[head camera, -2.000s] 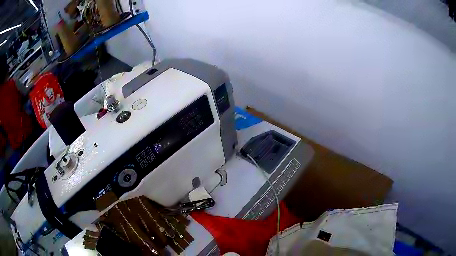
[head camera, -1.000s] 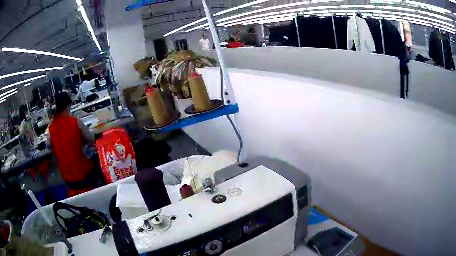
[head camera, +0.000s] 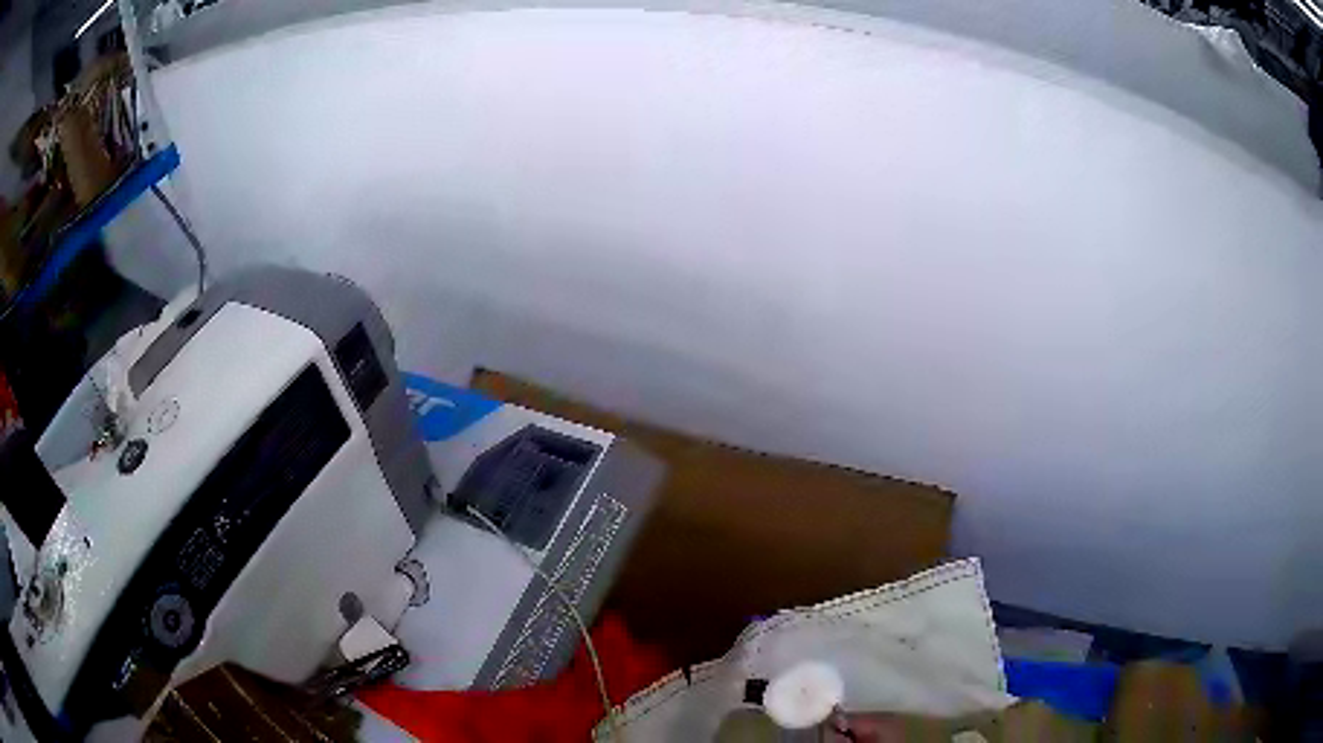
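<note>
The white sewing machine head (head camera: 269, 494) stands at the left, with its dark dial panel facing me. Brown ribbed pieces with light lines (head camera: 240, 708) lie at the bottom left. An off-white cloth (head camera: 914, 631) with stitched edges lies at the bottom right. A white round object (head camera: 802, 694) shows in front of it. What looks like fingertips of my right hand (head camera: 859, 724) shows beside the disc, small, blurred and cut off by the bottom edge; its grip cannot be made out. My left hand is out of the picture.
Red-orange cloth (head camera: 508, 711) lies by the table's right end. A small dark tool (head camera: 363, 668) lies by the machine base. A brown board (head camera: 769, 508) stands along the white partition (head camera: 726, 232). Blue material (head camera: 1066, 685) is at the lower right. A blue thread stand (head camera: 95, 225) is at upper left.
The view has swung down and right from the factory floor. The machine now sits further left. The off-white cloth, white disc and what looks like fingertips now show at the bottom.
</note>
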